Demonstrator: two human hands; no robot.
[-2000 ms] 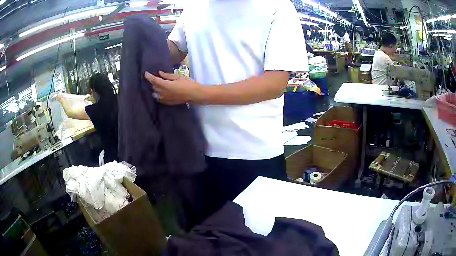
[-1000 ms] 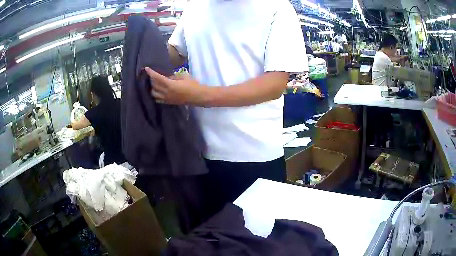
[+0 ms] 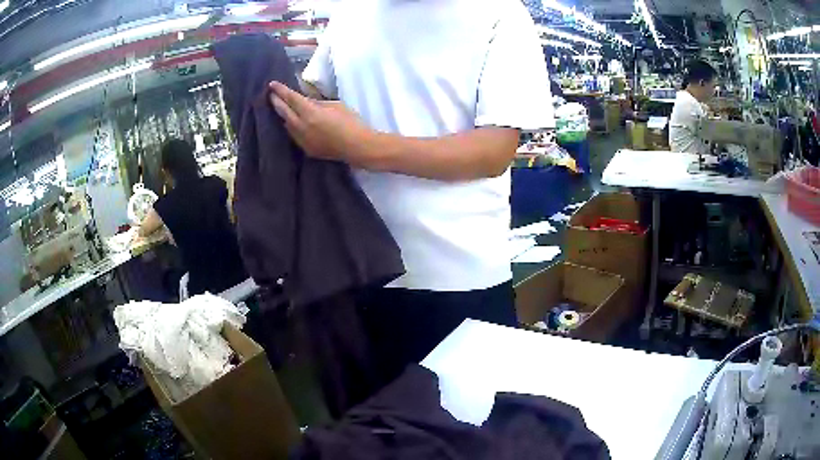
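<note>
Neither my left hand nor my right hand is in the picture. A dark purple-brown garment [image 3: 459, 431] lies heaped at the near edge of the white table [image 3: 575, 368], cut off by the bottom of the view. A person in a white T-shirt stands across the table and holds up another dark garment piece [image 3: 306, 207], with fingers pinching its upper part. Part of a white sewing machine [image 3: 773, 413] shows at the lower right, beside a pale grey elongated lamp-like part [image 3: 683, 431].
A brown carton [image 3: 225, 404] heaped with white cloth [image 3: 180, 341] stands at the left. Open cartons [image 3: 575, 292] stand behind the table. A small wooden stool [image 3: 708, 301] and a red basket [image 3: 805, 193] are at the right. Other people sit at machines behind.
The standing person's hand has moved up on the held garment, whose lower edge has swung right. The seated person at left has changed posture. The heaped garment has not visibly moved.
</note>
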